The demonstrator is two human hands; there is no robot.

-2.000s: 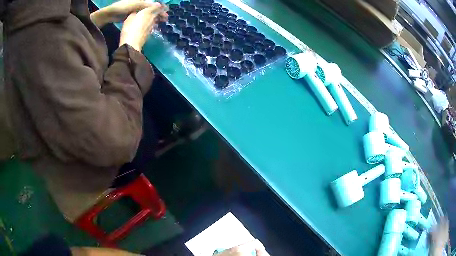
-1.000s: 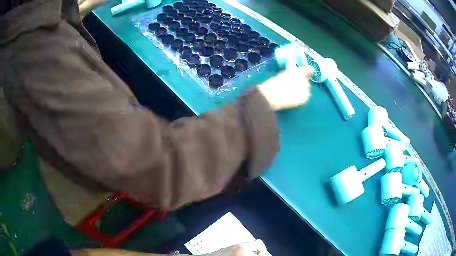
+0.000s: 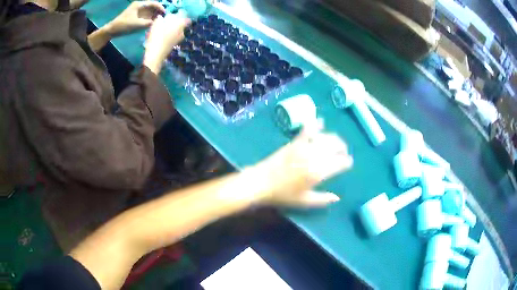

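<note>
My left hand [image 3: 309, 164] reaches over the green bench from the lower left, blurred, with the thumb spread. A turquoise hair dryer [image 3: 297, 111] lies just beyond it, its drum head at my fingertips. Its handle is hidden by the hand, so I cannot tell whether I grip it. Another dryer [image 3: 367, 118] lies behind, near the belt edge. A single dryer [image 3: 378, 215] lies right of my hand, beside a pile of dryers [image 3: 436, 255]. A white sheet [image 3: 246, 273] is low in view. My right hand is not in view.
A brown-sleeved person [image 3: 85, 107] sits at left, hands at a turquoise part [image 3: 193, 7]. Black round caps [image 3: 232, 71] lie in rows on clear plastic. A label sheet [image 3: 487, 269] is at lower right. Cartons [image 3: 391, 28] stand across the belt.
My left hand has moved from the white sheet up over the bench. The neighbour's arm has drawn back left from the dryers. One dryer now lies nearer the caps; the view has shifted slightly.
</note>
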